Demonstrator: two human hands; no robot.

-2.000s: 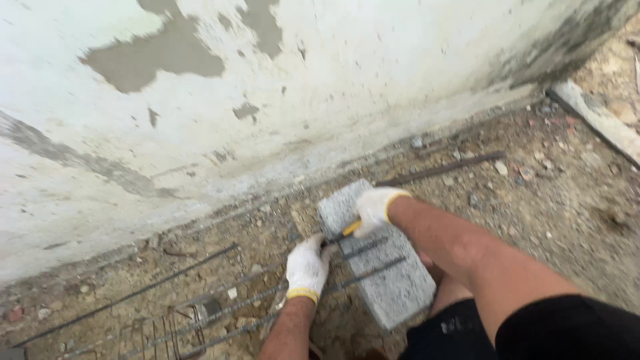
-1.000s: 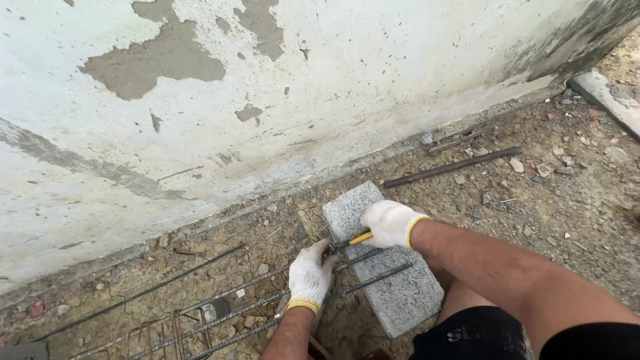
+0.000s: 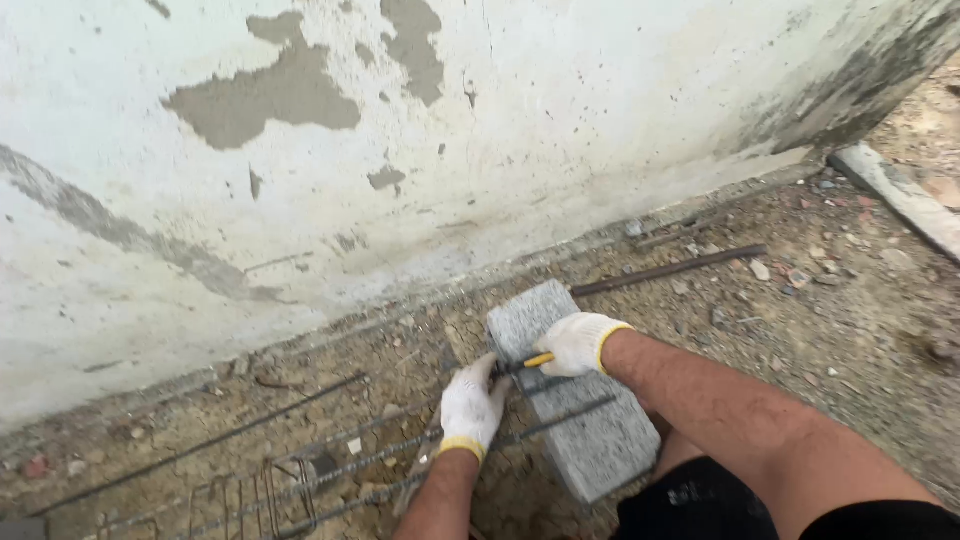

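My right hand [image 3: 579,343], in a white knit glove with a yellow cuff, is closed on the yellow handle of a hand tool [image 3: 538,360]; the tool's kind cannot be told. Its dark end meets the rebar by the fingertips of my left hand [image 3: 472,403], gloved alike. The left fingers are bent around the end of a rebar, partly hidden. Ribbed steel rebars [image 3: 390,491] run from the lower left beneath my left hand, and their ends lie over a grey granite block [image 3: 600,442]. Bent wire stirrups [image 3: 289,487] surround the bars at lower left.
A peeling plastered wall [image 3: 420,202] rises along the far side. A loose thin rod [image 3: 202,450] lies near its foot, and a rusty bar [image 3: 667,270] lies beyond the block. Rubble and small stones cover the dirt ground [image 3: 832,360]. A concrete strip [image 3: 900,195] is at far right.
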